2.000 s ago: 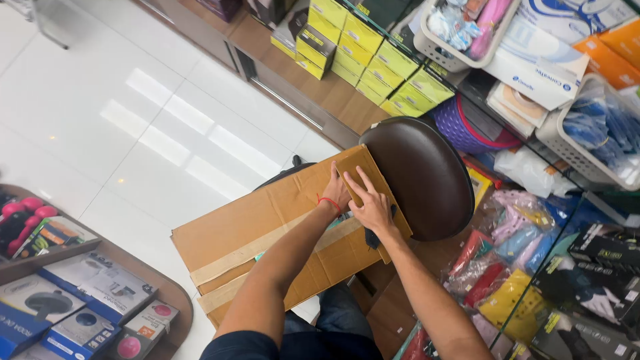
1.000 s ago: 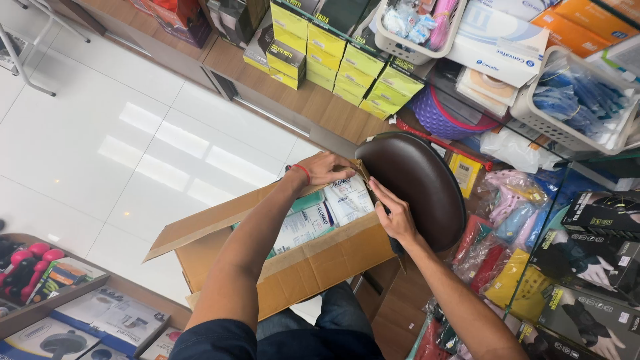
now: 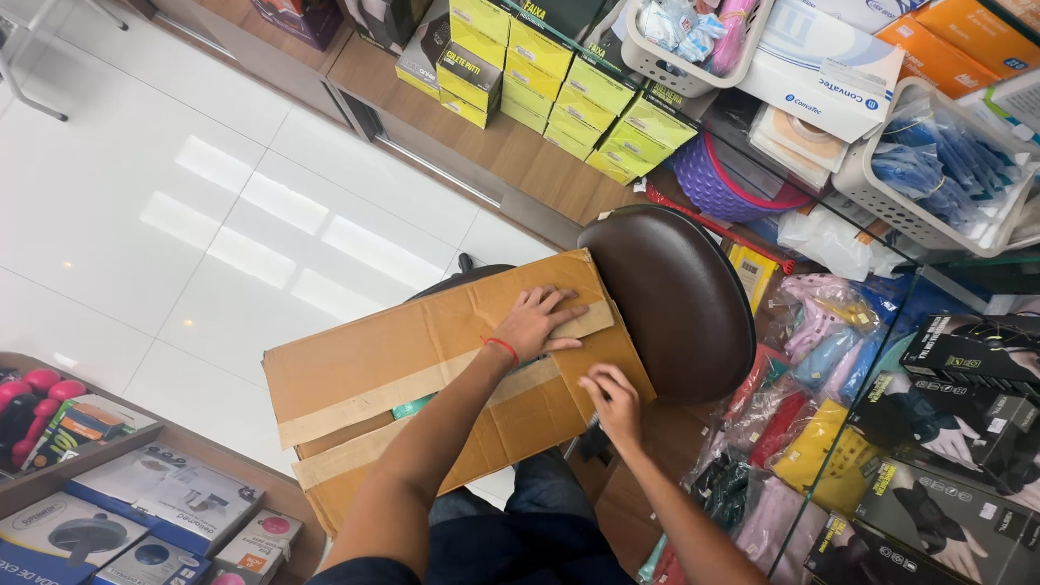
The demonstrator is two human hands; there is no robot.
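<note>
A long cardboard box (image 3: 390, 341) rests on a chair, with its top flaps folded over and a gap between them that shows a bit of green inside. My left hand (image 3: 540, 321) lies spread, palm down, on the far flap near the box's right end; a red string is tied round that wrist. Just right of it, my right hand (image 3: 613, 398) has its fingers curled over the box's right end. Whether it grips something small cannot be told. The brown backrest (image 3: 670, 305) of the chair stands against the right end of the box.
Yellow-green boxes (image 3: 561, 89) are stacked on a wooden shelf ahead. Plastic baskets (image 3: 926, 203) with bagged goods stand on a glass shelf at the upper right. Bagged clogs (image 3: 821, 447) and black boxes fill the right side. A display shelf (image 3: 268, 479) holds boxed goods at the lower left.
One second ago the box stood open with white packages showing and both hands at its right end; now the flaps are down. My left hand lies flat on them, and my right hand is lower.
</note>
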